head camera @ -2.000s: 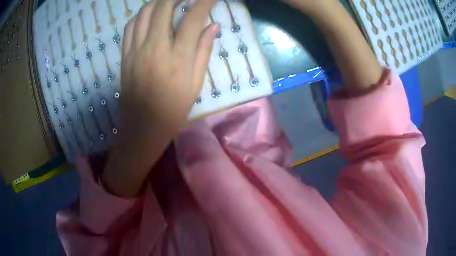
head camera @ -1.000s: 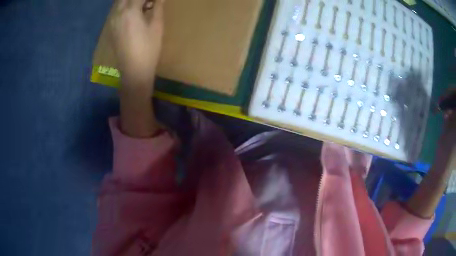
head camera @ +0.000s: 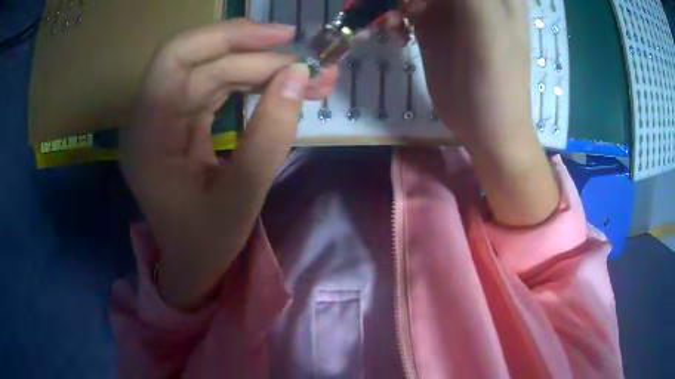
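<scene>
My left hand (head camera: pixel 215 126) pinches a small round metal piece (head camera: pixel 312 65) between thumb and fingers, above the white layout board. My right hand (head camera: pixel 481 96) grips a hand tool (head camera: pixel 337 33) with a dark grip, red parts and a shiny metal front end. The tool's front end is close to the small piece; whether they touch cannot be told. The white layout board (head camera: pixel 355 139) lies under both hands, with rows of dumbbell-shaped links that have silver dots at their ends. My hands hide parts of the board.
A brown board (head camera: pixel 96 81) lies at the left, with a few shiny dots near its top. A yellow strip (head camera: pixel 103 152) runs along its front edge. Another white board (head camera: pixel 655 89) stands at the far right over the green table (head camera: pixel 603 81). A blue stool (head camera: pixel 607 196) is below right.
My left hand has come from the brown board to above the white board and now pinches a small piece. My right hand has moved in from the far right with the tool. The view has turned.
</scene>
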